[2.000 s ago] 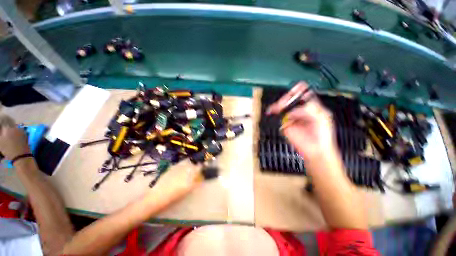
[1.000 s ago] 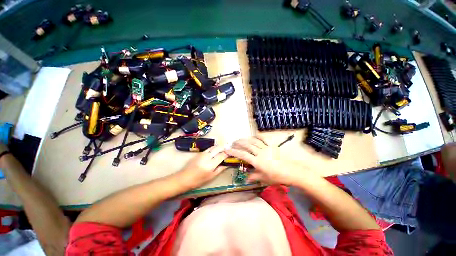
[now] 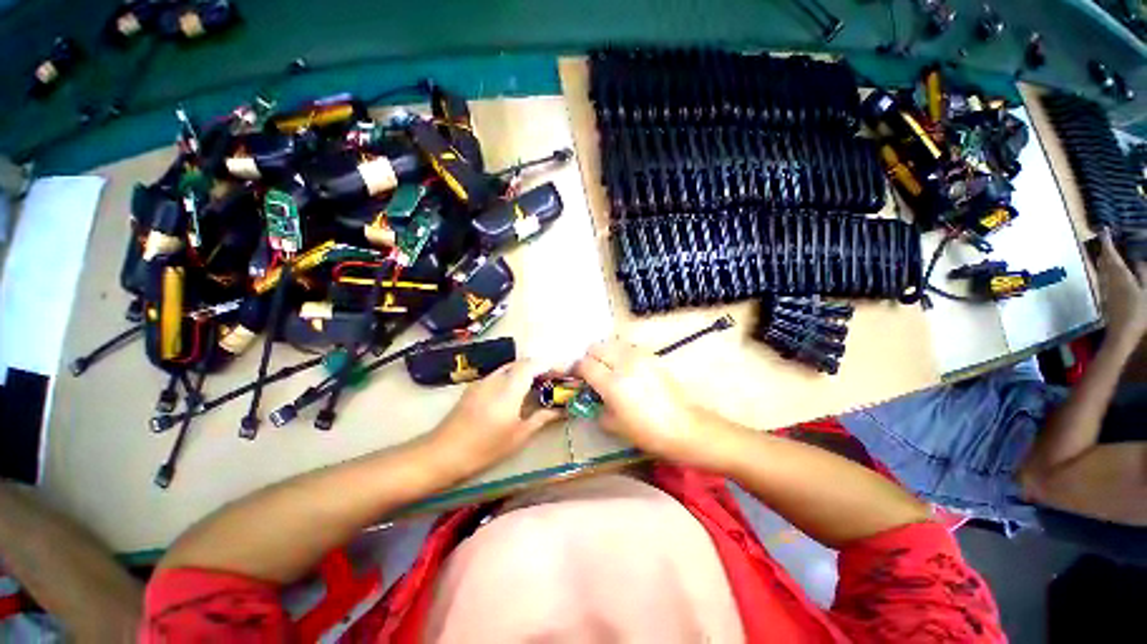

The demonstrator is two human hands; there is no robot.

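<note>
A part-built unit (image 3: 554,394) with yellow inside is held between both hands near the bench's front edge. A small green circuit board (image 3: 585,404) shows at its right, by my right fingers. My left hand (image 3: 493,409) grips the unit's left side. My right hand (image 3: 638,395) holds its right side; the fingers hide part of it. A black cord (image 3: 696,335) with a small end connector points up and right from behind my right hand. A black housing shell (image 3: 462,361) with a yellow mark lies just above my left hand.
A tangled pile of unfinished units (image 3: 315,239) lies left. Rows of black covers (image 3: 767,258) stand right, with a small fanned group (image 3: 805,330) below. Another pile (image 3: 950,151) is far right. The green conveyor (image 3: 377,48) runs behind. A neighbour's arm (image 3: 1088,390) is at right, another at lower left.
Both hands came together at the front edge around the unit, then stayed there. The yellow part now shows more to the left and the circuit board sits higher, nearer the fingers. The view has shifted.
</note>
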